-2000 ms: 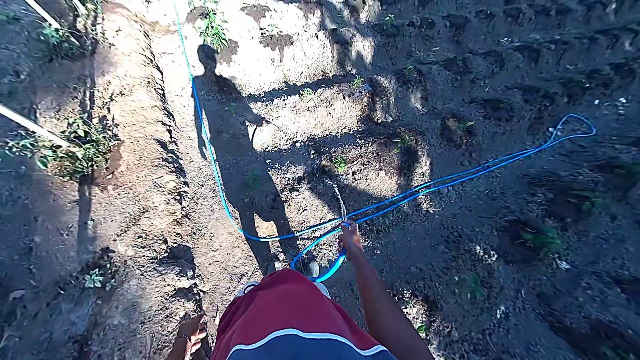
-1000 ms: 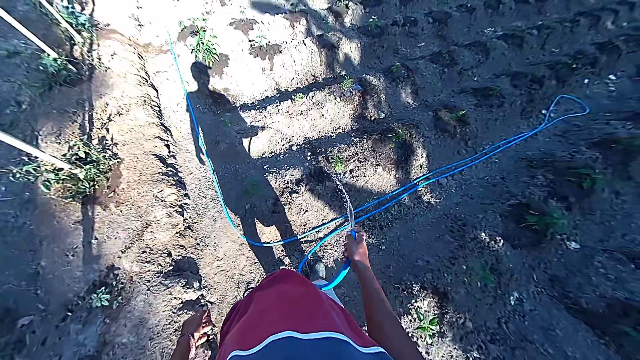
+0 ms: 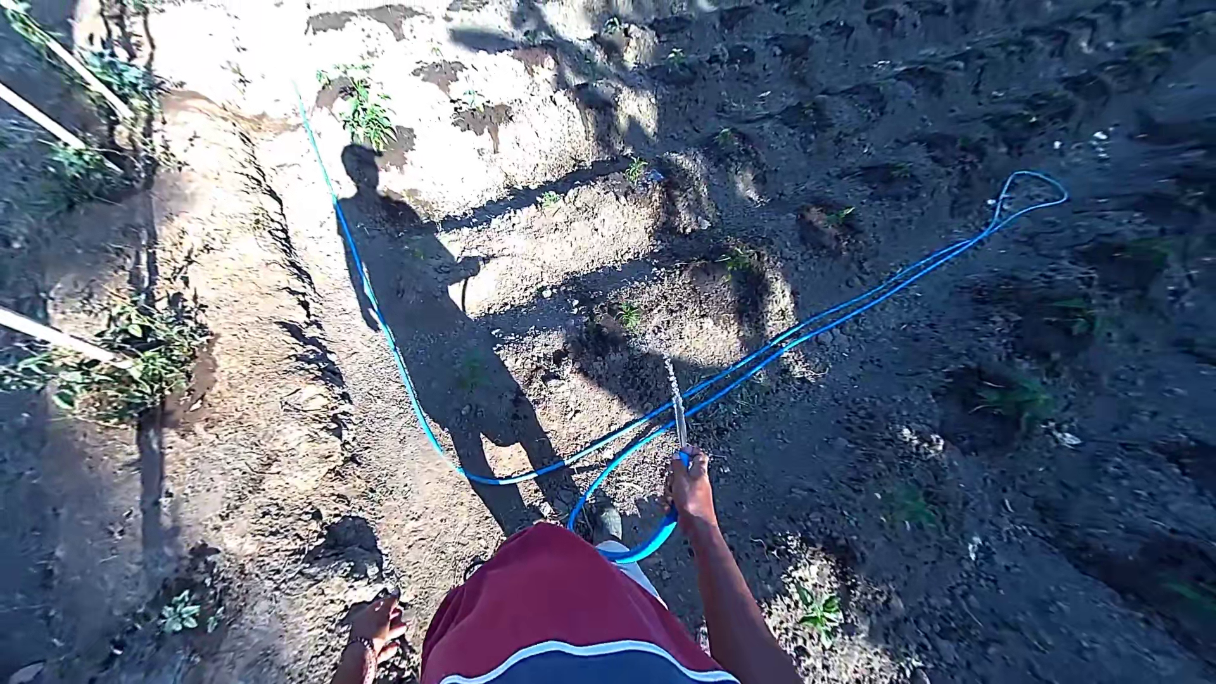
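My right hand [image 3: 692, 486] grips a blue hose [image 3: 651, 543] near its end, in front of my body. Water [image 3: 676, 399] comes out of the hose end and reaches toward a small green seedling [image 3: 629, 316] in the soil. From my hand the hose bends back by my feet, then runs out to a loop at the right and returns leftward along the path. At the lower left hangs my left hand [image 3: 378, 622], its fingers loosely apart, holding nothing, with a band at the wrist.
Bushy plants [image 3: 142, 356] beside pale stakes [image 3: 62, 337] stand along the left side. Ridged soil beds with small seedlings extend ahead and right. Another leafy plant [image 3: 369, 119] grows beyond my shadow, and a low plant [image 3: 819, 610] is at my lower right.
My left hand, out of view two seconds ago except for a part at the bottom edge, shows more fully at the lower left. The right hand keeps its hold on the hose, with water still coming out.
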